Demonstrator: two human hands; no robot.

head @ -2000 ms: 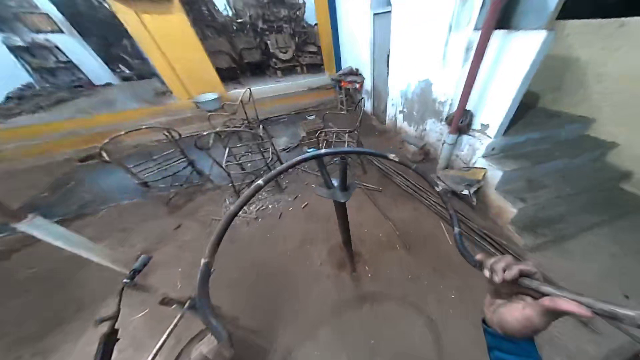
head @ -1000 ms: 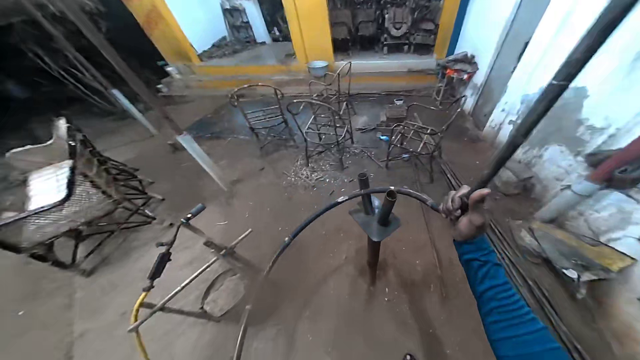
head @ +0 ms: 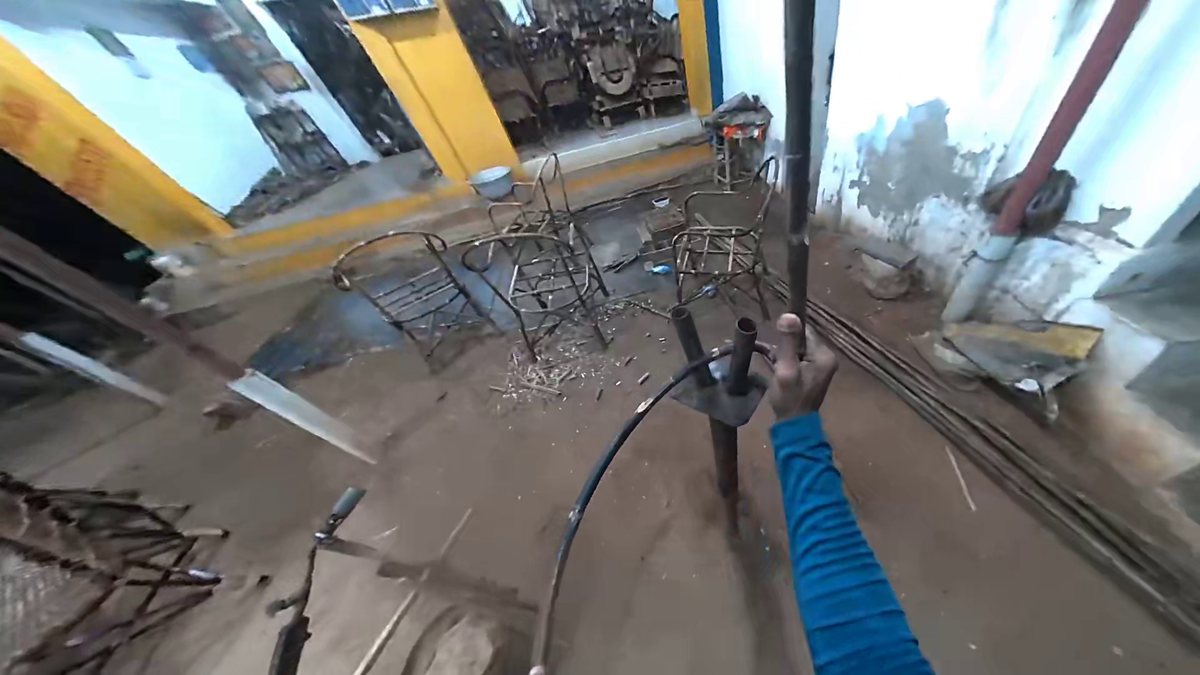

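Note:
My right hand [head: 802, 370], in a blue sleeve, is closed around a dark cane pole [head: 797, 187]. Its straight part rises from my fist past the top edge. The bent part [head: 589, 487] passes at the two upright tubes of a metal bending post [head: 720, 398] and curves down to the bottom edge. My fist is just right of the tubes. The post stands in the dirt ground. My left hand is not in view; a small pale spot at the curve's lower end is too little to identify. A gas torch [head: 309, 572] rests at lower left.
Several cane chair frames [head: 539, 272] stand beyond the post, with scraps [head: 539, 375] near them. Long poles [head: 975, 445] lie along the right wall. A woven cane chair [head: 103, 572] is at lower left; a metal basin [head: 492, 181] sits on the ledge.
The pole's bend was a wide arch two seconds ago; now it curves down steeply left of the post. My right hand has come close beside the post's tubes. The view has shifted.

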